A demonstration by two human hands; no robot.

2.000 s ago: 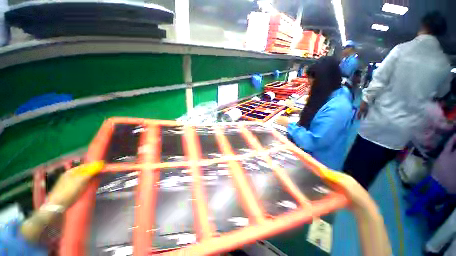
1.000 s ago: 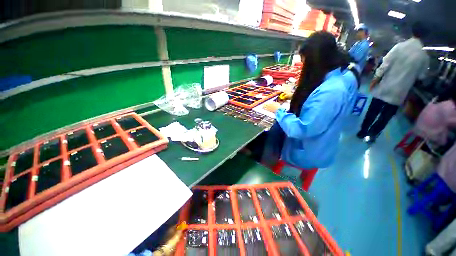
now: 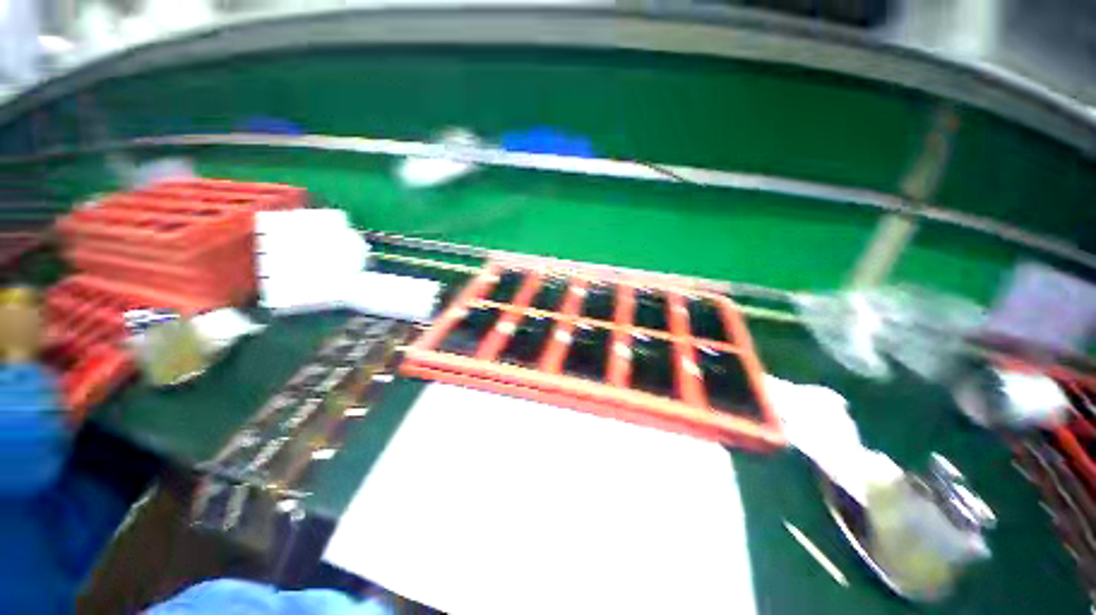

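An orange-red phone tray lies on the green bench behind a large blank white work sheet. Dark phone units sit in its two rows of pockets. Printed films lie in an overlapping column to the left of the sheet. Neither of my hands is in the picture. Only a blurred piece of blue cloth, perhaps my sleeve, shows at the bottom edge on the left. The frame is blurred by motion.
White wipes and stacked orange-red trays stand at left, near another worker's blue sleeve. At right are a dish with bottles, a thin pale stick and a clear plastic bag.
The view has swung left and down to the bench. The phone tray that both hands held, later low beside the bench edge, is out of view, and so are my hands.
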